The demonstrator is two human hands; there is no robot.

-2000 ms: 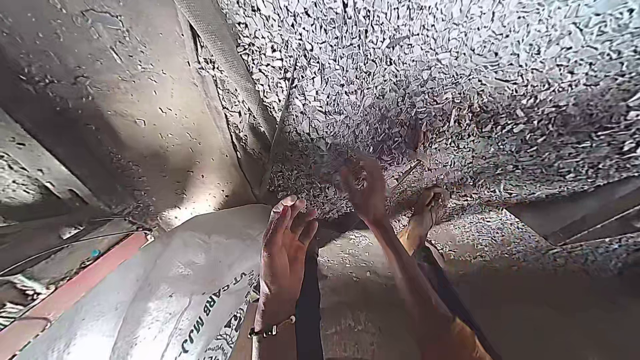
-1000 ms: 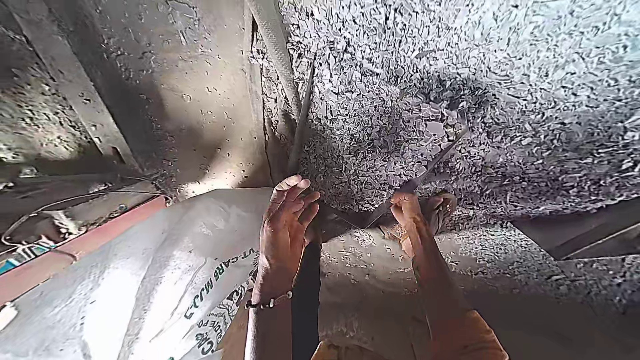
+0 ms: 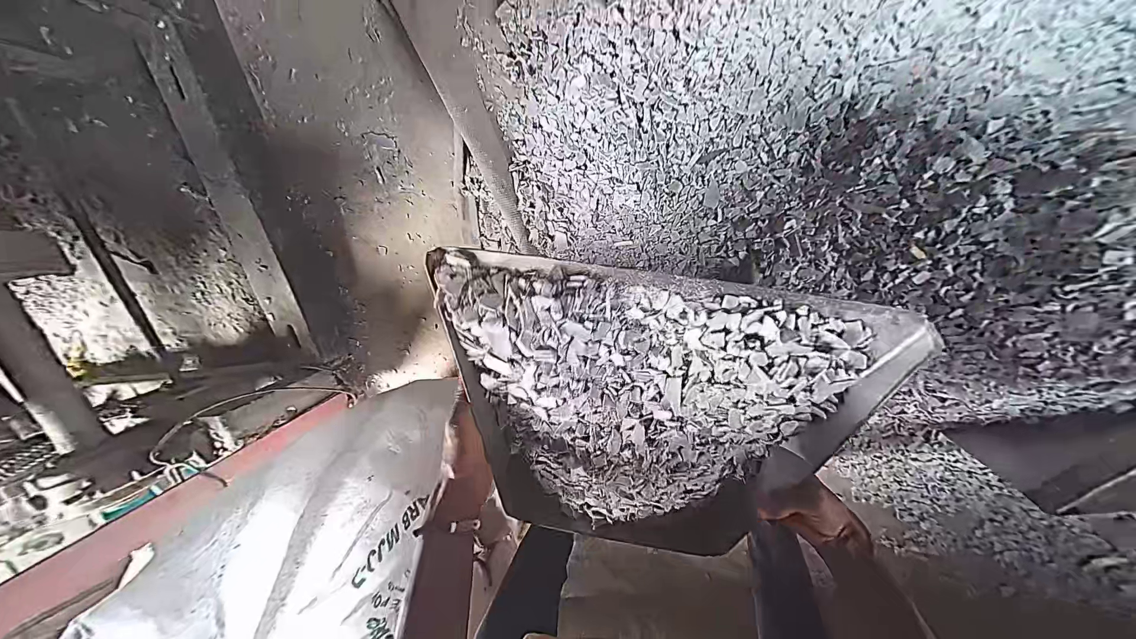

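A dark, straight-sided pan point(image 3: 621, 537) heaped with pale flakes point(image 3: 657, 390) is held up in front of me, tilted, its wide rim toward the pile. My right hand point(image 3: 821, 515) grips its lower right side. At the lower left side is my left hand point(image 3: 469, 461), pressed against the pan, its fingers largely hidden behind it. Beyond the pan spreads a large pile of similar pale flakes point(image 3: 754, 160).
A white printed sack point(image 3: 293, 506) lies at lower left, beside a reddish beam point(image 3: 177, 488). A wall panel point(image 3: 373, 160) and a long post point(image 3: 488, 151) border the pile. Wires and small objects lie at far left.
The flake-filled pan now stands in front of me between both hands. My left hand was open and holding nothing; my right was at the pile's edge near a dark, thin-looking thing.
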